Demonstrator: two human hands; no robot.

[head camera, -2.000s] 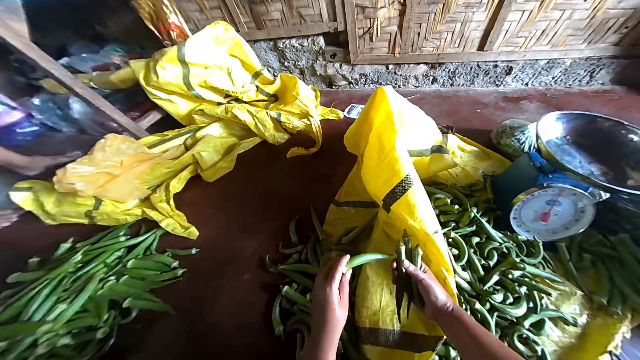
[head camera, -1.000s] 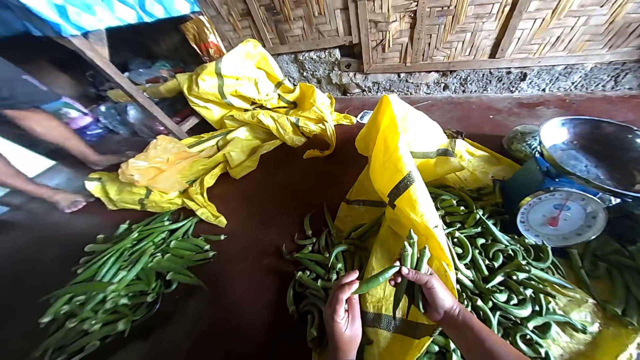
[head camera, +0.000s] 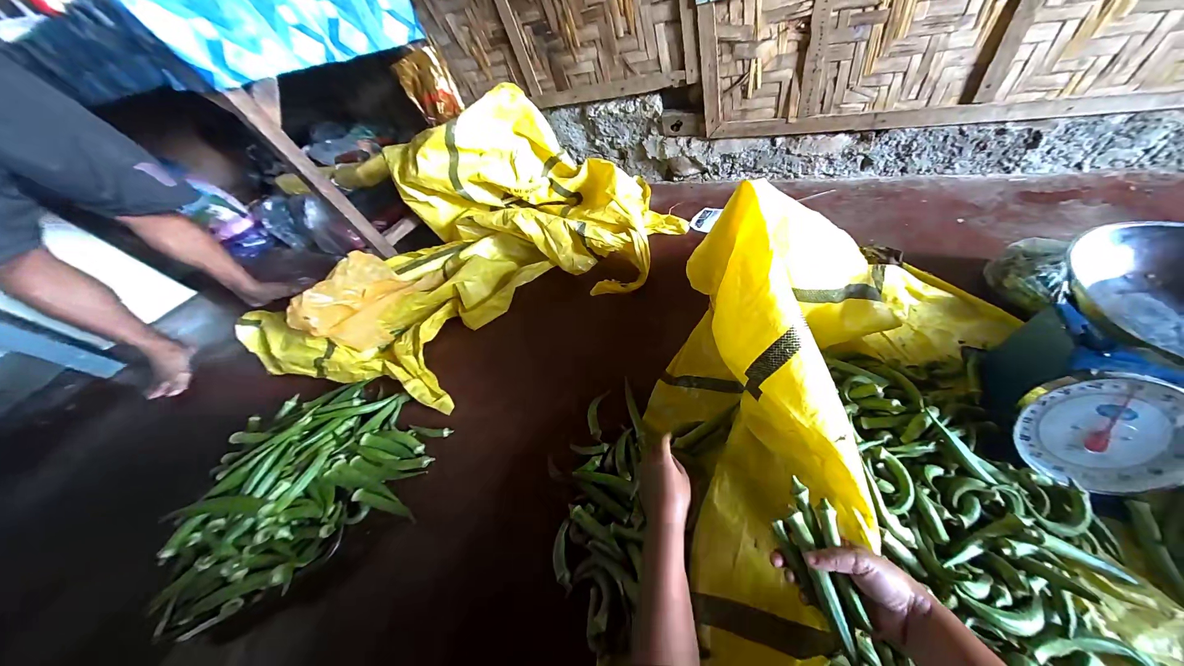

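Observation:
My right hand (head camera: pixel 865 583) grips a small bunch of okra pods (head camera: pixel 823 555) above the lower part of a yellow woven plastic sack (head camera: pixel 786 416). My left hand (head camera: pixel 664 481) reaches over the dark green okra heap (head camera: pixel 601 527) on the left side of that sack; its fingers are mostly hidden, so its hold cannot be told. To the right of the sack lies a large pile of curved okra pods (head camera: pixel 980 536). Straighter okra pods (head camera: pixel 287 490) form another heap on the dark floor at the left.
A dial scale (head camera: pixel 1101 433) with a metal pan (head camera: pixel 1133 287) stands at the right. Crumpled yellow sacks (head camera: pixel 499 231) lie near the woven bamboo wall (head camera: pixel 860 55). Another person's bare legs (head camera: pixel 92 296) are at the left, beside a table with a blue patterned cover (head camera: pixel 305 37).
My left hand has moved away from the bunch, up to the okra heap beside the sack. The right hand still holds its pods, now lower. More of the other person has come into view.

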